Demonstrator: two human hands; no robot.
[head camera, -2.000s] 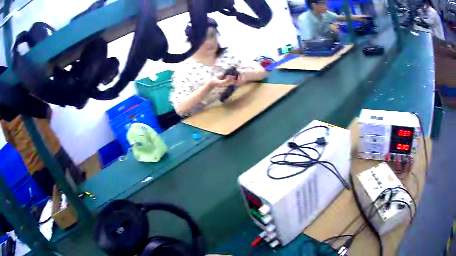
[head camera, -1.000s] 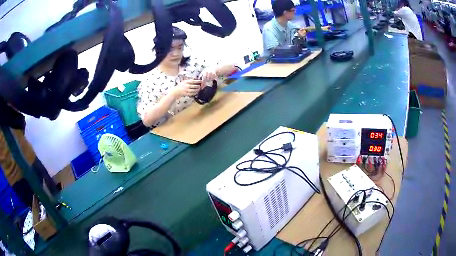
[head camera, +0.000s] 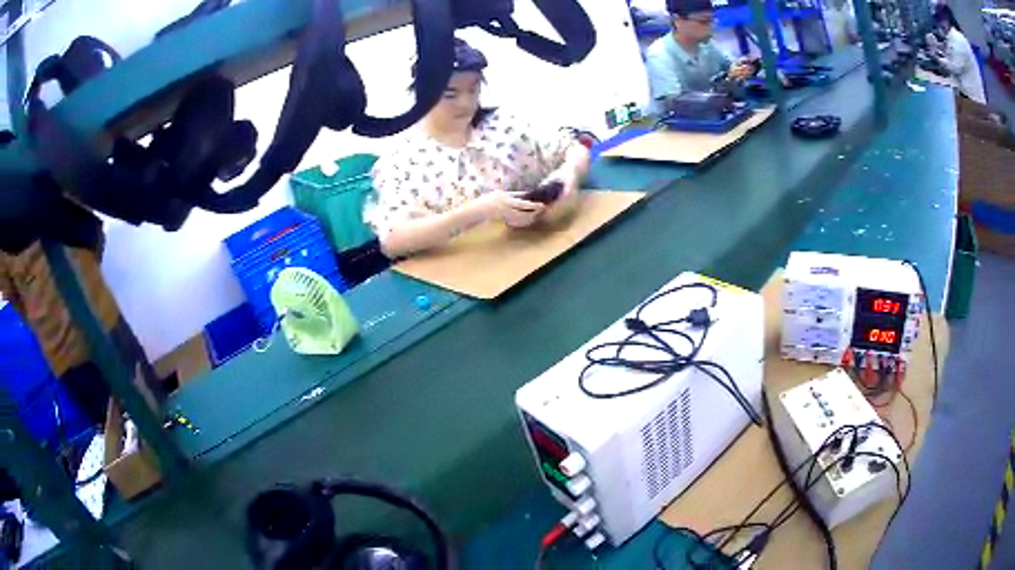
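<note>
Black over-ear headphones (head camera: 292, 523) lie at the bottom edge, left of centre, with the headband arching to the right and the lower part cut off. The large white bench power supply (head camera: 657, 401) stands to their right with a loose black cable (head camera: 657, 345) on top. Behind it at right are a dual-display meter (head camera: 851, 310) with red digits and a cream test box (head camera: 840, 440) with black leads. Plug ends (head camera: 751, 548) of the leads lie at the bottom edge. Neither of my hands is in view.
Headphones (head camera: 323, 100) hang from the green rail at upper left. Across the dark green conveyor (head camera: 445, 401), a person (head camera: 479, 167) holds a dark part over a cardboard mat (head camera: 512, 251). A green fan (head camera: 314, 314) stands at left. Another person (head camera: 690, 61) sits further back.
The view has swung left and back to the right, shifting everything in the picture. The sliver of skin at the bottom edge two seconds ago is gone. The headphones remain at the bottom.
</note>
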